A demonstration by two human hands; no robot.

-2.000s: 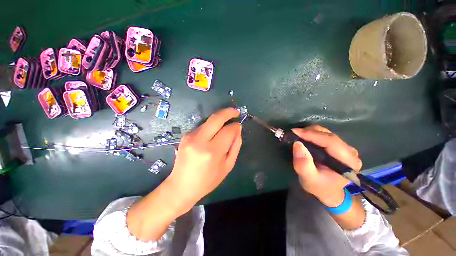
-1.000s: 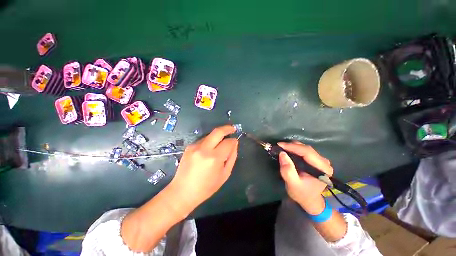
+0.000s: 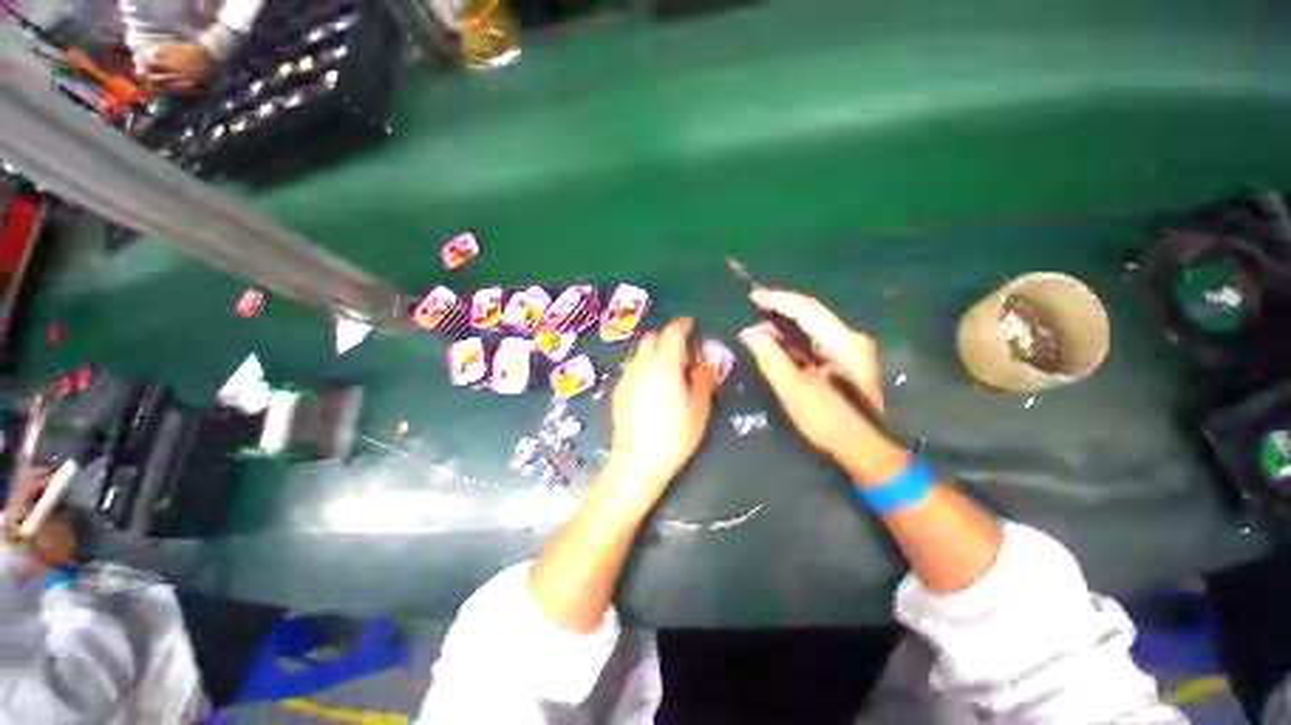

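My left hand (image 3: 660, 404) is over the bench, its fingers beside a pink-rimmed housing (image 3: 721, 360); blur hides whether it grips it. My right hand (image 3: 824, 380) holds the dark soldering iron (image 3: 806, 341), with its thin tip pointing up and away from me. A small circuit board (image 3: 748, 422) lies on the mat between my forearms. More boards (image 3: 545, 451) lie in a loose pile left of my left hand. Stacked pink housings (image 3: 513, 366) stand beyond them. Thin solder wire (image 3: 708, 523) runs across the mat, with a curved end near my left forearm.
A tan tub (image 3: 1035, 333) with small bits inside stands at right, near black units with green centres (image 3: 1218, 293). A grey metal post (image 3: 213, 198) slants in at left, near white paper scraps (image 3: 245, 385). Black trays (image 3: 283, 85) and other people's hands (image 3: 177, 65) are beyond and left.
The view has shifted and shows more at left. My hands have left the small board on the mat. My left hand has reached to the single pink housing; the iron's tip now points away from me.
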